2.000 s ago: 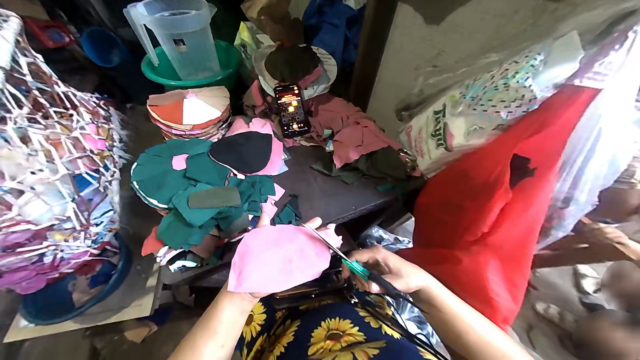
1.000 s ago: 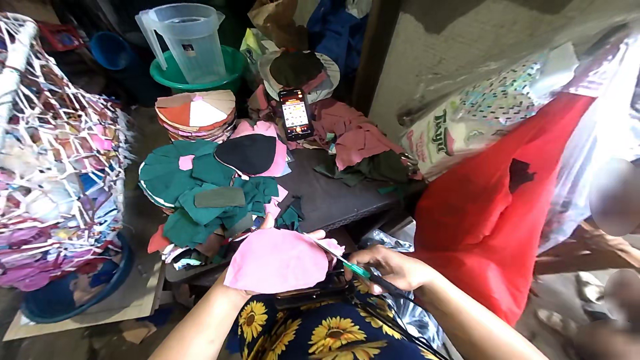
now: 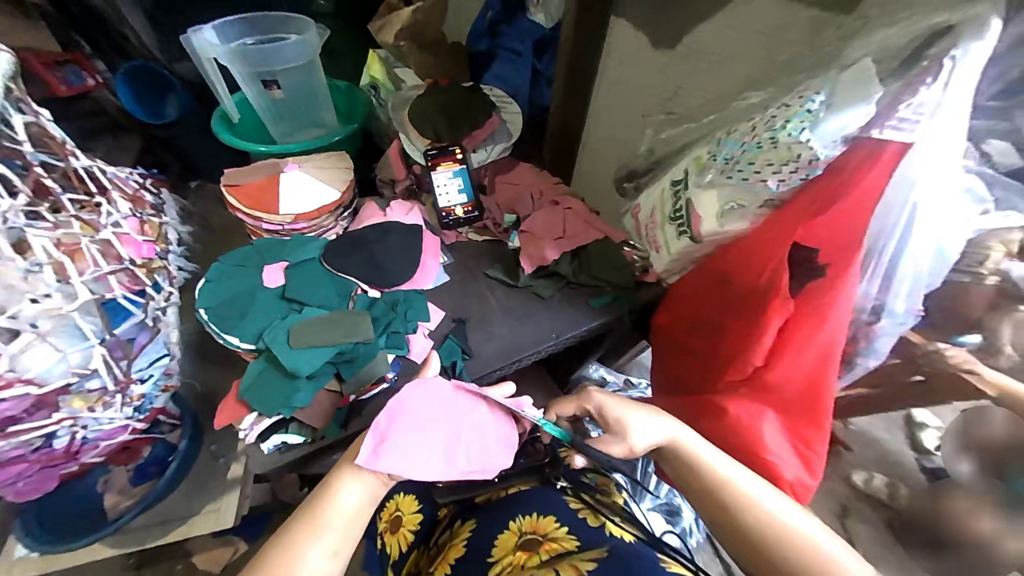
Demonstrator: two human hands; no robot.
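Observation:
My left hand (image 3: 432,370) holds a rounded piece of pink fabric (image 3: 444,432) from beneath, above my lap; most of its fingers are hidden by the cloth. Closed around the green handle of a pair of scissors (image 3: 554,430) is my right hand (image 3: 612,424), with the blades lying along the fabric's upper right edge. Beyond them, on the dark table (image 3: 520,312), lie green fabric pieces (image 3: 296,352), a black oval piece (image 3: 373,254) over pink cloth and a stack of round patchwork pieces (image 3: 288,196).
A phone (image 3: 453,186) leans against fabric behind. A clear pitcher (image 3: 276,80) stands in a green basin (image 3: 232,136). On the left, a net bag of scraps (image 3: 88,320) rests in a blue tub (image 3: 180,472). Red cloth (image 3: 744,336) hangs at right; another person's arm (image 3: 972,364) shows beyond.
The scissors have shifted slightly against the pink fabric's edge, and both hands keep their hold. The view has moved a little.

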